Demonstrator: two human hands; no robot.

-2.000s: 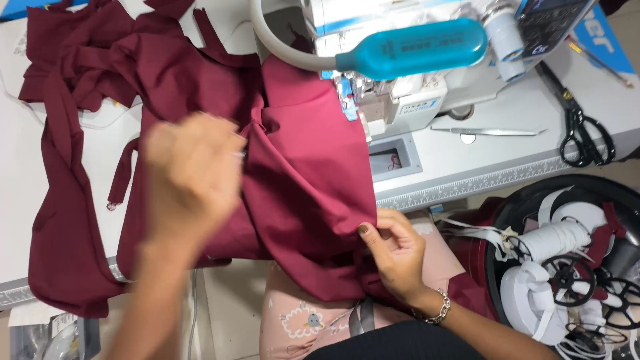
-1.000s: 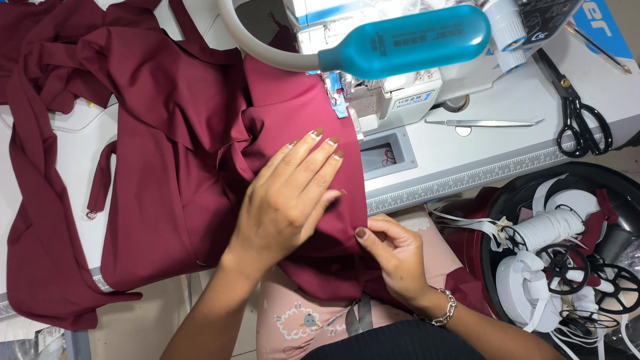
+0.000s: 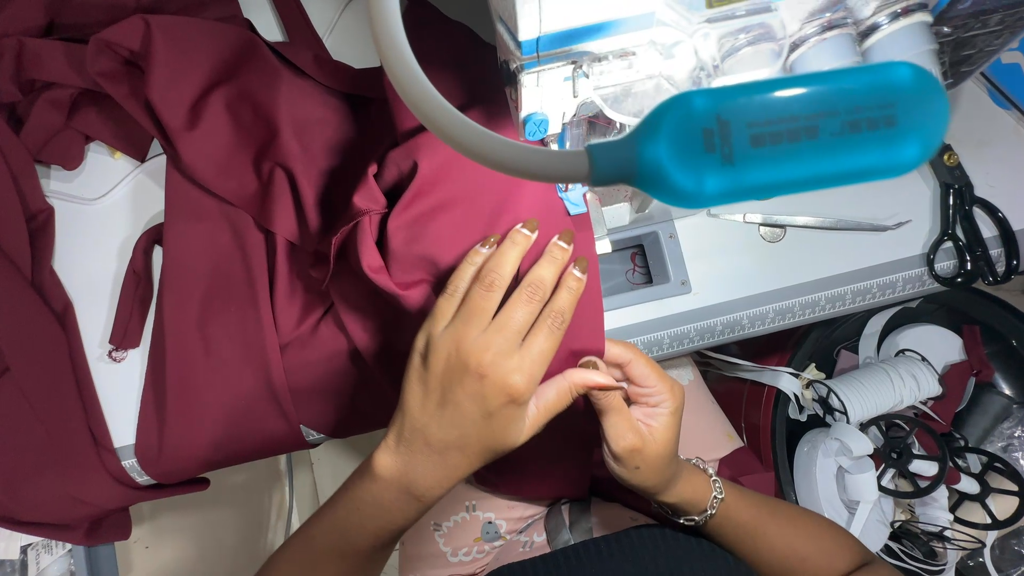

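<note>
Dark red fabric [image 3: 232, 320] lies in folds over the sewing table and hangs over its front edge. My left hand [image 3: 488, 352] rests flat on it, fingers spread and pointing toward the sewing machine [image 3: 608, 48]. The right edge of the cloth is pinched between the thumb and fingers of my right hand [image 3: 636, 408]. My left thumb reaches to the right thumb at that edge. Just beyond my left fingertips, the cloth passes beside the machine's blue-marked presser area [image 3: 572, 198]; the needle itself is hidden.
A teal lamp [image 3: 792, 132] on a bent neck hangs over the machine. Tweezers [image 3: 808, 222] and black-handled scissors [image 3: 964, 224] lie at the right. Below the table's ruler edge [image 3: 784, 306] stands a black tub [image 3: 788, 464] with elastic rolls and black spools.
My left hand, raised and blurred two seconds ago, has come down flat on the fabric; its thumb has since moved to my right thumb. My right hand still pinches the edge. The view is nearer the machine.
</note>
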